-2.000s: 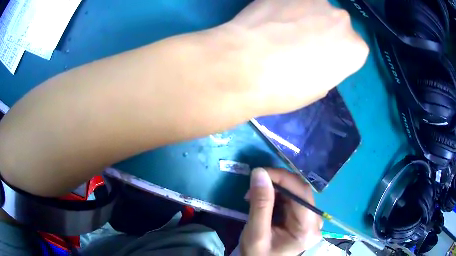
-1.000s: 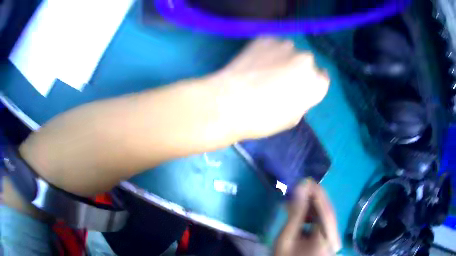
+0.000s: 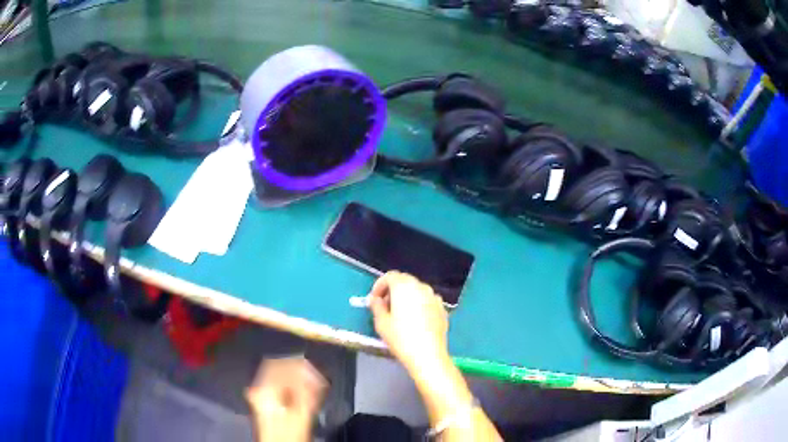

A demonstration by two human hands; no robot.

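Note:
A small white label (image 3: 359, 301) is on the green bench top, left of the phone's near edge. My right hand (image 3: 410, 312) is over the bench with its fingers bent together. Its fingertips are at the label's right end; whether they grip it is unclear. My left hand (image 3: 288, 390) is blurred, low in the picture in front of the bench edge, and its fingers cannot be made out. A black smartphone (image 3: 399, 250) lies flat just beyond my right hand.
A fan with a purple rim (image 3: 321, 129) stands behind the phone. White paper sheets (image 3: 205, 207) lie left of it. Black headphones stand in rows at right (image 3: 553, 168) and left (image 3: 130, 203), many with white stickers. A white housing (image 3: 734, 401) is at lower right.
My left hand has drawn back from over the phone to before the bench edge. My right hand is now at the label, and its thin dark stick no longer shows. The view has widened.

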